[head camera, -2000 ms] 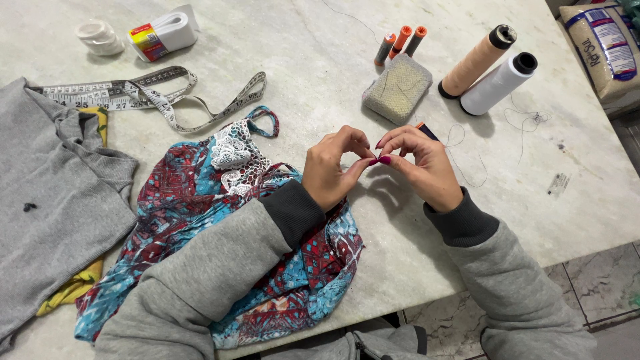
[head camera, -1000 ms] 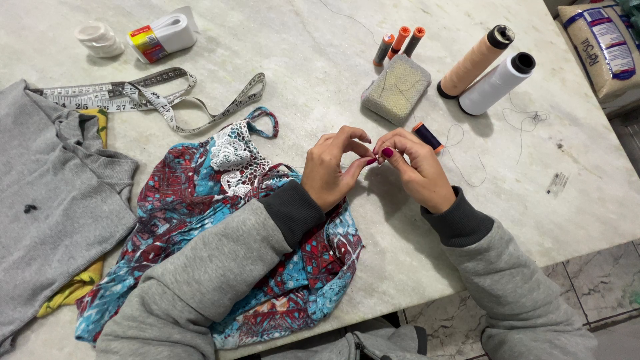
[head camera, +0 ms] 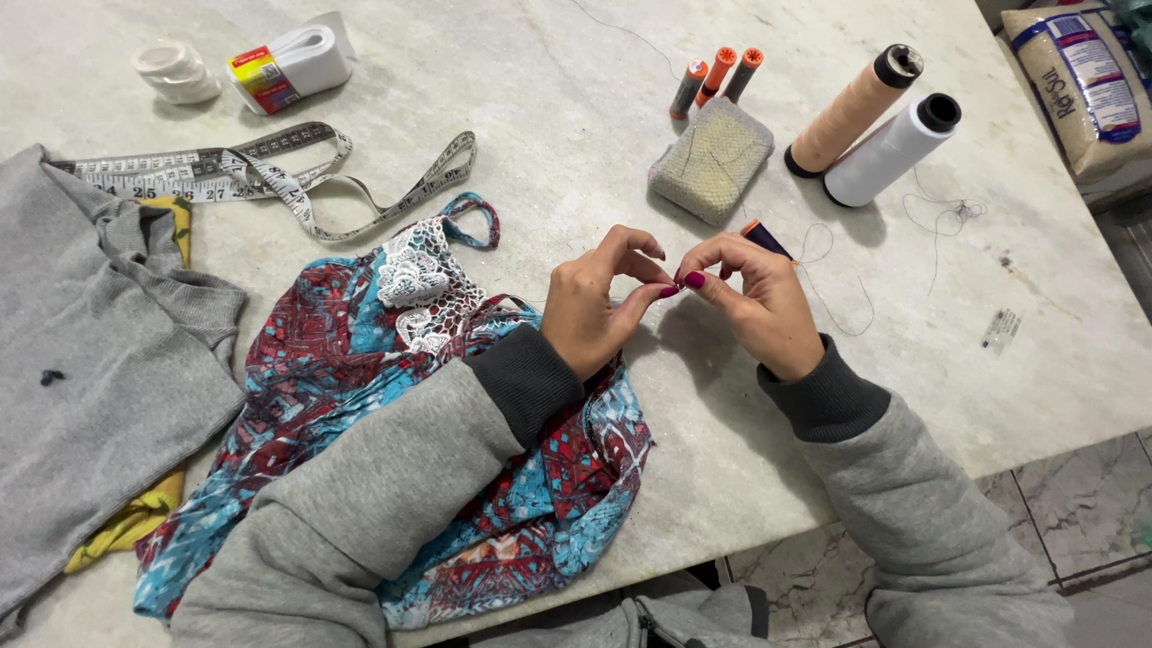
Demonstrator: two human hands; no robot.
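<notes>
My left hand (head camera: 605, 297) and my right hand (head camera: 745, 292) meet over the marble table, thumbs and fingertips pinched on something tiny, perhaps thread; it is too small to tell. A thin thread runs by my left hand. Under my left forearm lies a red and blue patterned garment (head camera: 315, 324) with a white lace trim (head camera: 423, 279). A dark thread spool (head camera: 767, 239) rests just behind my right hand, loose thread curling beside it. Beyond my hands sits a mesh-covered pincushion (head camera: 715, 160), with what look like needles and thread on top.
Three orange-capped spools (head camera: 717, 76) stand behind the pincushion. Peach (head camera: 846, 112) and white (head camera: 891, 153) thread cones are at the right. A tape measure (head camera: 306, 180), a roll of white elastic (head camera: 310, 63), a small white roll (head camera: 175, 72) and a grey garment (head camera: 108, 360) occupy the left.
My right hand's fingers have shifted slightly around the pinch point. The dark spool, mostly hidden behind my right hand two seconds ago, shows more now. My left hand has stayed nearly in place.
</notes>
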